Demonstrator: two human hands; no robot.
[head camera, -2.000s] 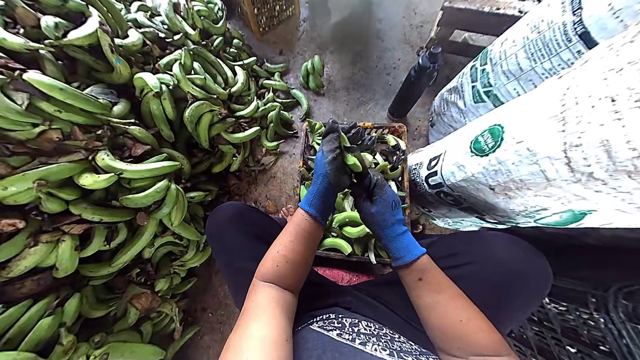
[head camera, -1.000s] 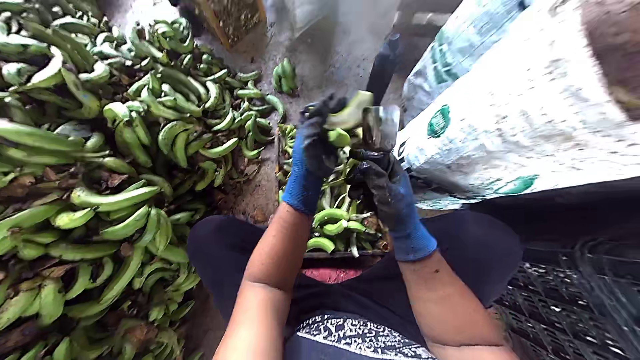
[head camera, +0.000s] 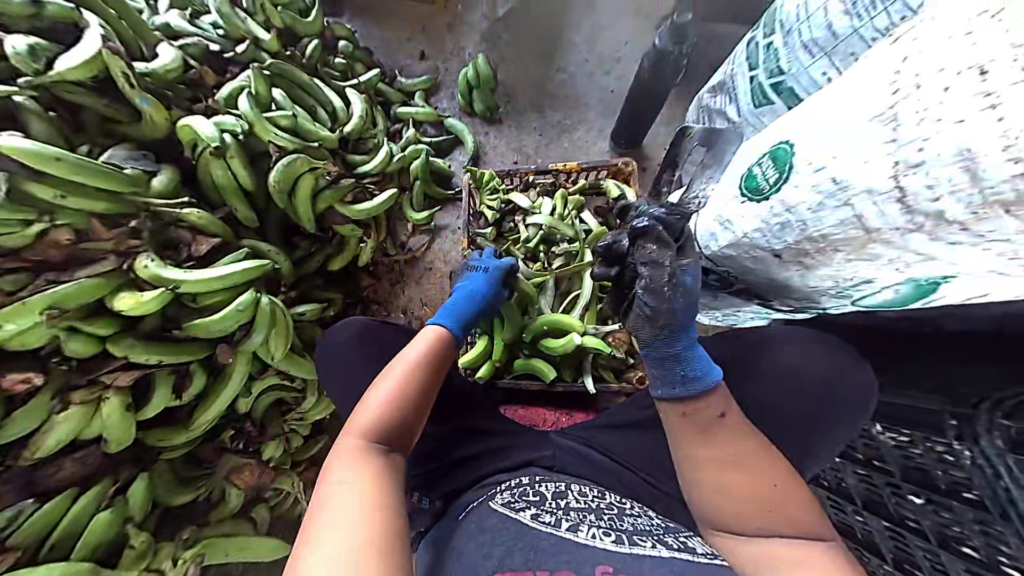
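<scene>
My left hand (head camera: 484, 290), in a blue glove, reaches down into the left side of a crate (head camera: 560, 170). Its fingers are at green plantains (head camera: 554, 326); whether it grips one is hidden. Above the crate's right side is my right hand (head camera: 656, 276), in a blue glove with dark, stained fingers, closed around a tool whose handle is hidden. The tool's blurred, broad metal blade (head camera: 708, 156) points up and away, in front of a white sack. Green peel strips (head camera: 552, 228) and small plantains lie mixed in the crate.
A large heap of green plantains (head camera: 204, 276) covers the floor at left. A small bunch (head camera: 478, 86) lies beyond the crate. A dark bottle (head camera: 652, 80) stands near white sacks (head camera: 864, 176) at right. Black plastic crates (head camera: 904, 488) are at lower right.
One second ago my hands were close together, a pale plantain piece at my left hand beside the blade. Now my left hand is lower in the crate, away from my right hand, without that piece visible.
</scene>
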